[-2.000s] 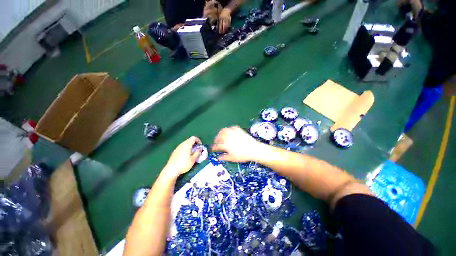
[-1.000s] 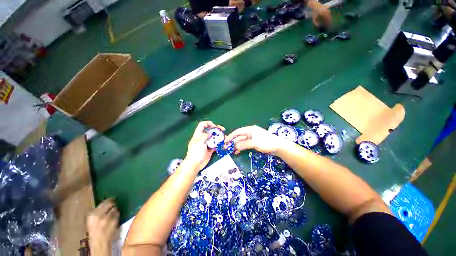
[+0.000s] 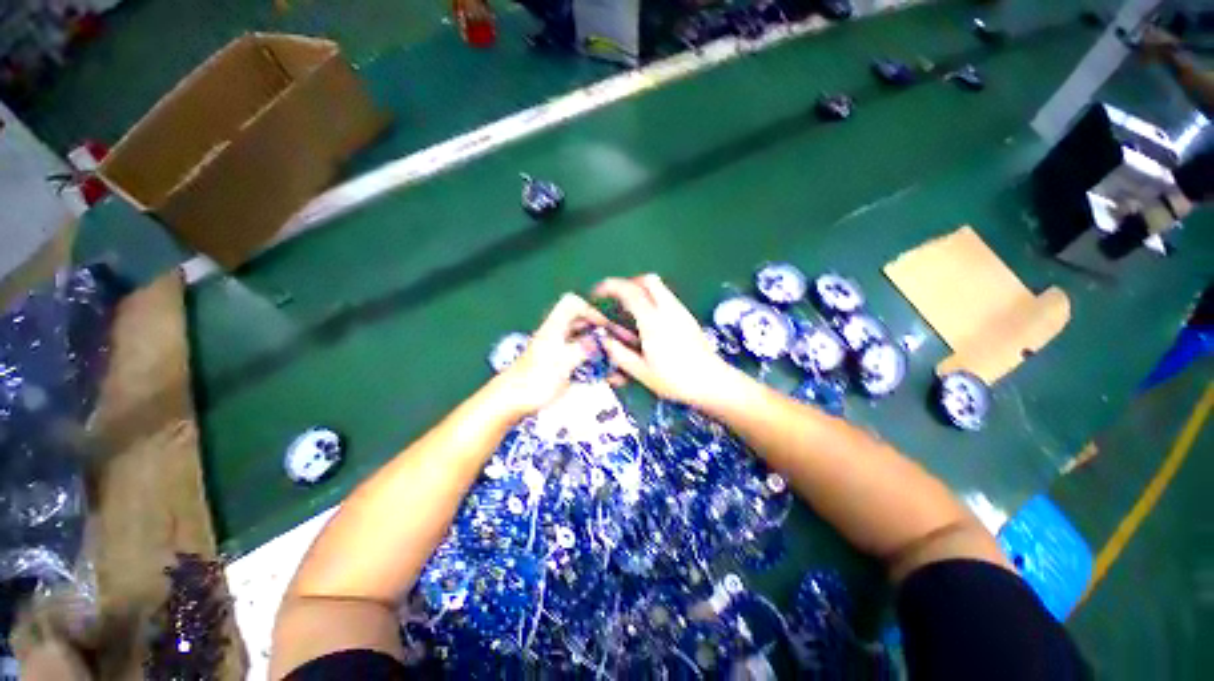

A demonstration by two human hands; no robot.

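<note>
My left hand (image 3: 553,357) and my right hand (image 3: 660,343) meet at the middle of the view, above the top edge of the board heap. Between their fingers they hold a small blue circuit board (image 3: 595,359). The fingers largely cover the piece, and a round housing held with it cannot be made out. Below my hands lies a large heap of blue circuit boards (image 3: 599,545) with thin pale wires, partly on a white sheet (image 3: 581,411). Several white round housings (image 3: 766,333) lie in a cluster right of my hands.
Single housings lie at left (image 3: 313,455) and beside my left wrist. A dark unit (image 3: 542,197) lies beyond my hands, more farther up the belt. A cardboard piece (image 3: 979,299) and black-silver fixture (image 3: 1112,186) are at right; an open carton (image 3: 246,146) and plastic bags (image 3: 47,412) at left.
The housing and blue board held apart in my two hands are now brought together, mostly hidden by fingers. A housing now lies at left, where another person's hand reached in. The belt units have moved rightward.
</note>
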